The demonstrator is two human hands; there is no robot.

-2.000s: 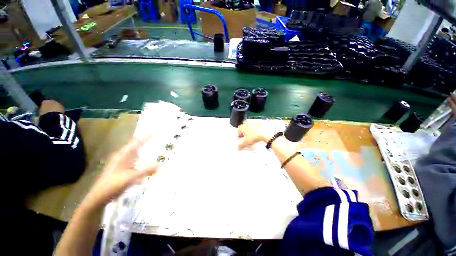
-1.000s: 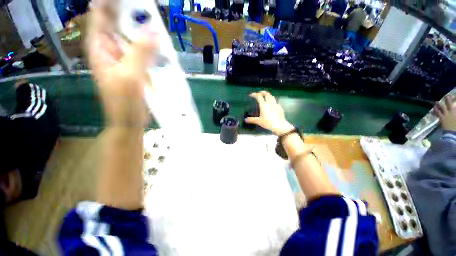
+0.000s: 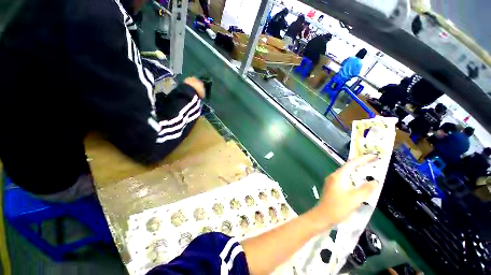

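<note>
My left hand [image 3: 344, 194] holds a long, floppy white sticker sheet [image 3: 379, 140] with a row of round cut-outs. The sheet hangs from the raised hand down to the lower edge of the picture. My fingertips lie on the sheet's upper part. A black cylindrical housing [image 3: 371, 241] shows at the lower right, partly hidden behind the sheet. A white holed tray [image 3: 141, 236] with two rows of round pockets lies on the board, left of my arm. My right hand cannot be made out.
A neighbour in a dark, white-striped sleeve [image 3: 177, 121] sits at upper left, near the tan board [image 3: 177, 180]. The green belt [image 3: 258, 129] runs diagonally behind, with small white scraps. Black glossy packs [image 3: 430, 215] lie beyond it at right. A blue stool [image 3: 54, 220] stands lower left.
The view has swung left and tilted. The left hand still holds the sheet, now right of centre. The right hand, earlier at a housing on the belt, has left the picture.
</note>
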